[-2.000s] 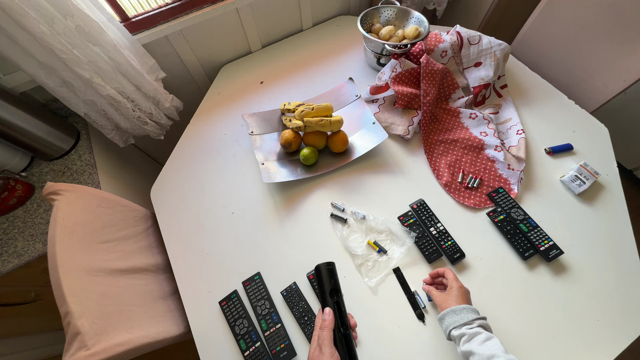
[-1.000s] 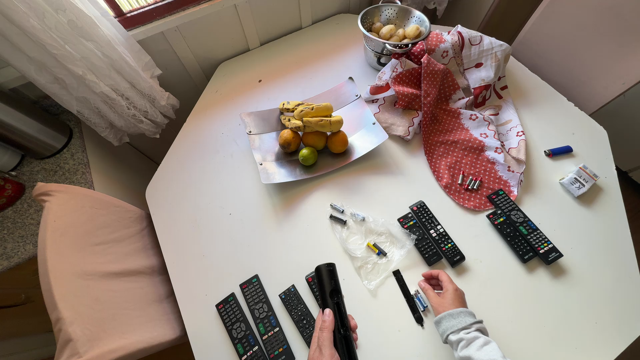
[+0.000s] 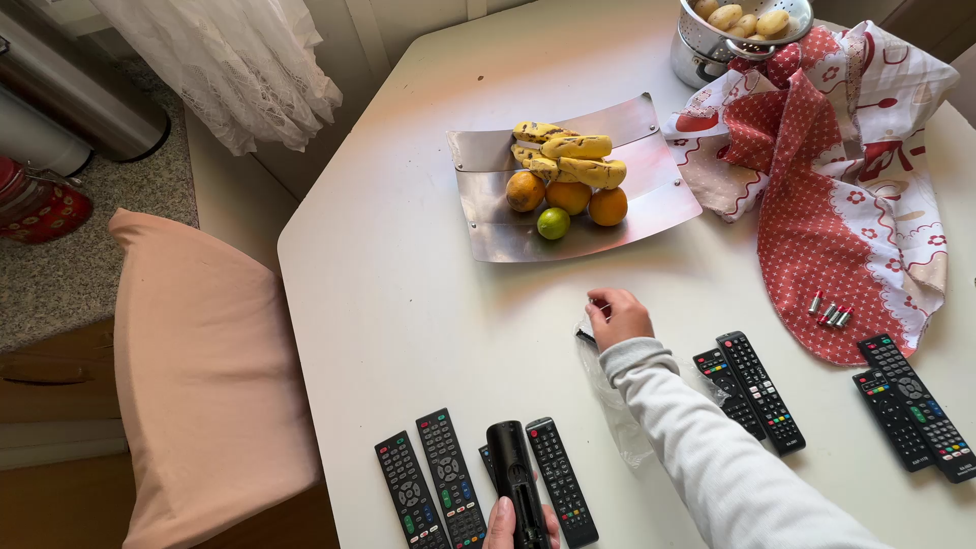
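Note:
At the bottom, my left hand [image 3: 503, 526] is closed around a black remote control [image 3: 518, 473] whose battery compartment lies uncovered. My right hand [image 3: 619, 319] is over the upper left end of a clear plastic bag [image 3: 625, 427], fingertips bent together; whether they pinch something small is hard to see. A dark battery [image 3: 585, 336] lies just below those fingertips. My right forearm hides most of the bag. Left of the held remote lie black remote controls [image 3: 451, 476], and another remote [image 3: 563, 482] is at its right. Several red and silver batteries [image 3: 831, 313] rest on a red patterned cloth [image 3: 808, 252].
Beyond my right hand stands a curved metal fruit tray [image 3: 488, 229] with bananas, oranges and a lime. A colander of potatoes [image 3: 705, 42] is at the back. Overlapping remotes [image 3: 762, 393] lie right of my forearm, with more [image 3: 915, 408] farther right. A covered chair [image 3: 213, 381] adjoins the table's left side.
My right hand has moved from the small items beside the black strip, away from me and left, to the bag's far end. My left hand still holds the remote. The view has shifted left.

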